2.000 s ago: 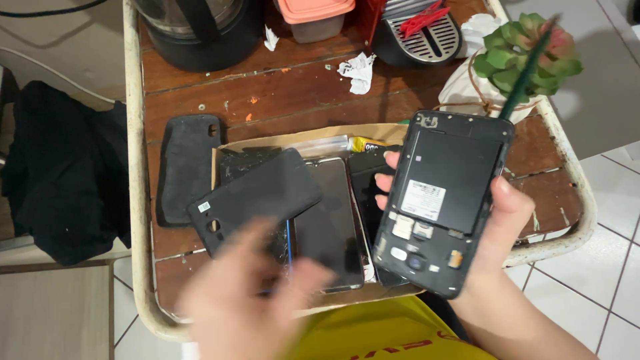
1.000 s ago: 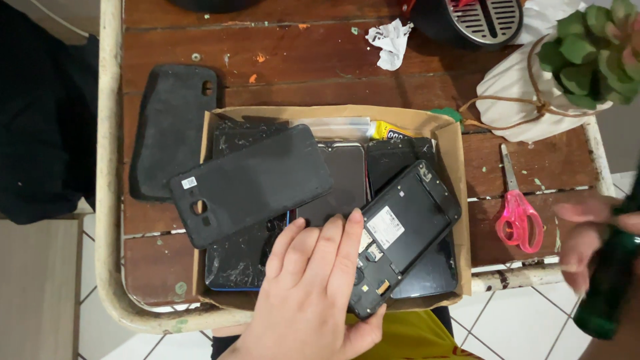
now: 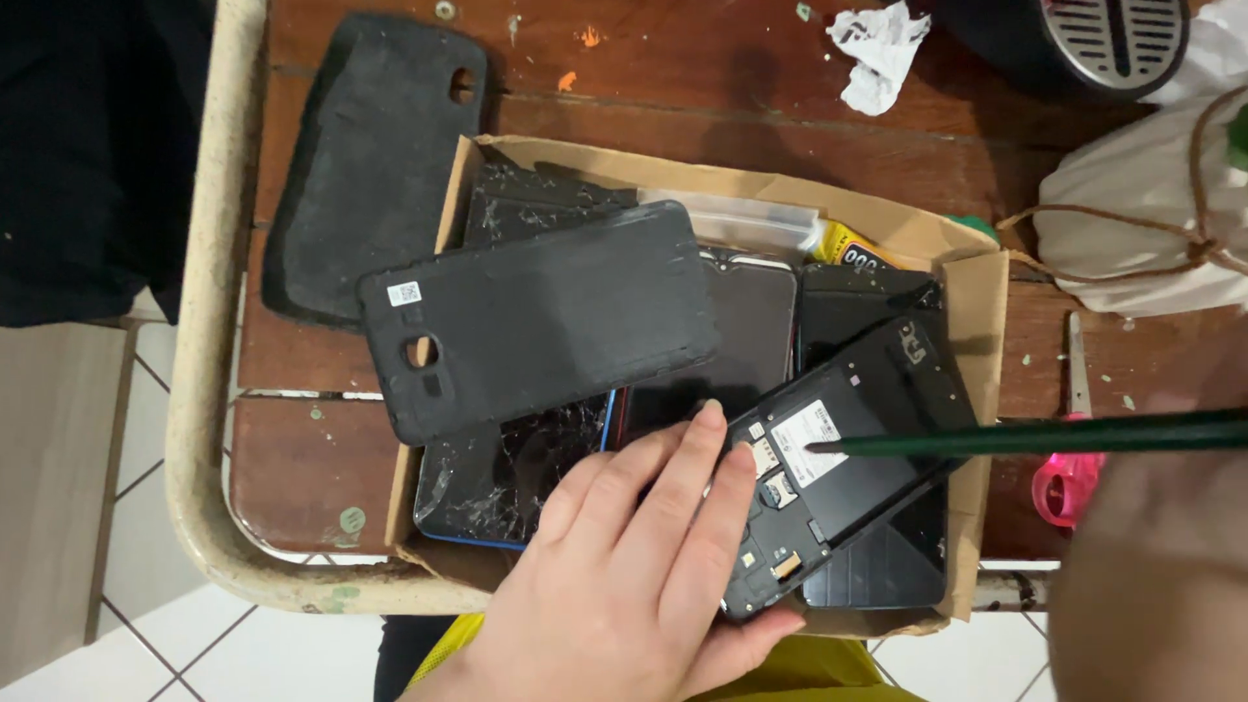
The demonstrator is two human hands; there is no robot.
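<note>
My left hand [image 3: 634, 556] lies over the lower end of an opened smartphone [image 3: 858, 439], its fingers on the near edge and thumb below. The phone's inner side faces up, showing a white label and an uncovered battery bay. A thin dark green pointed tool [image 3: 1024, 436] reaches in from the right, its tip over the label; whether it touches cannot be told. My right hand [image 3: 1150, 565] is a blurred shape at the lower right, its fingers unclear. A black phone back cover [image 3: 546, 317] rests across other phones, one a cracked phone [image 3: 512, 478], in a cardboard box [image 3: 978, 390].
A black phone case [image 3: 380, 166] lies left of the box. Pink-handled scissors [image 3: 1068, 478] and a white pot [image 3: 1111, 210] tied with cord stand to the right. Crumpled paper [image 3: 877, 58] and a metal-grilled appliance [image 3: 1116, 39] are behind. A pale rail [image 3: 219, 244] borders the wooden tabletop.
The opened phone, held up in my right hand two seconds ago, now rests on the box's contents under my left hand. The green tool has come in from the right over it. The view is closer.
</note>
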